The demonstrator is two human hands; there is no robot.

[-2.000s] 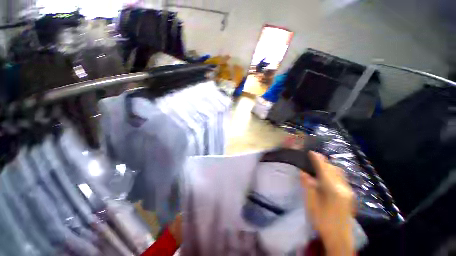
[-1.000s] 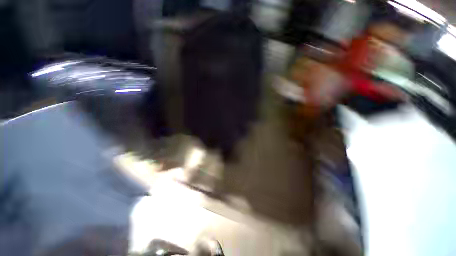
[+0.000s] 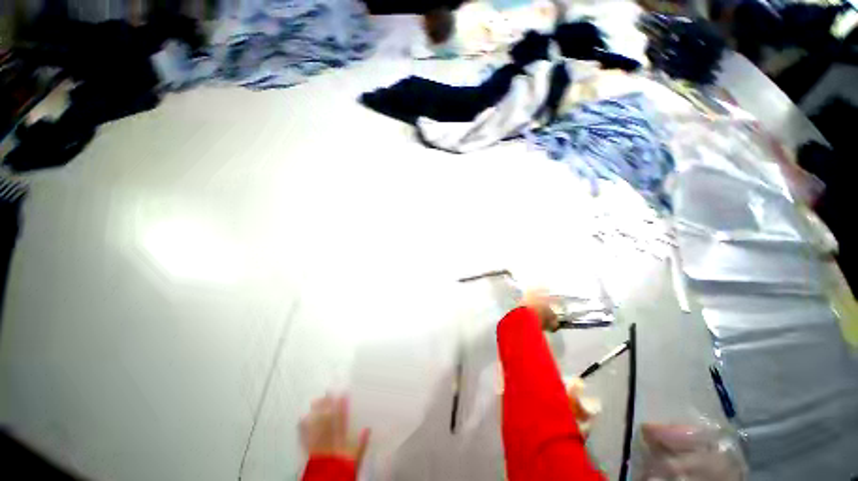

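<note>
My left hand [image 3: 329,429] is low in the picture over the white table [image 3: 188,329], empty, with its fingers apart. My right hand [image 3: 539,307], in a red sleeve, reaches farther forward, at a small pale item with dark edges [image 3: 585,315]. The hand is small and blurred, so I cannot tell if it grips the item. Thin dark sticks or strips lie around it, one upright in view between the hands [image 3: 456,396] and a longer one [image 3: 630,404] to the right.
Layered silvery bags [image 3: 771,329] run down the table's right side, with a blue-black pen-like thing [image 3: 722,393] beside them. A pinkish thing [image 3: 691,451] is at the bottom right. Farther back are light blue cloth [image 3: 611,141], a black and white garment [image 3: 470,108] and dark heaps [image 3: 122,85].
The view has swung from the hanging garments, through a blurred turn, to the white table. The light garment on a hanger that was by my right hand is out of view. Both hands are now over the table.
</note>
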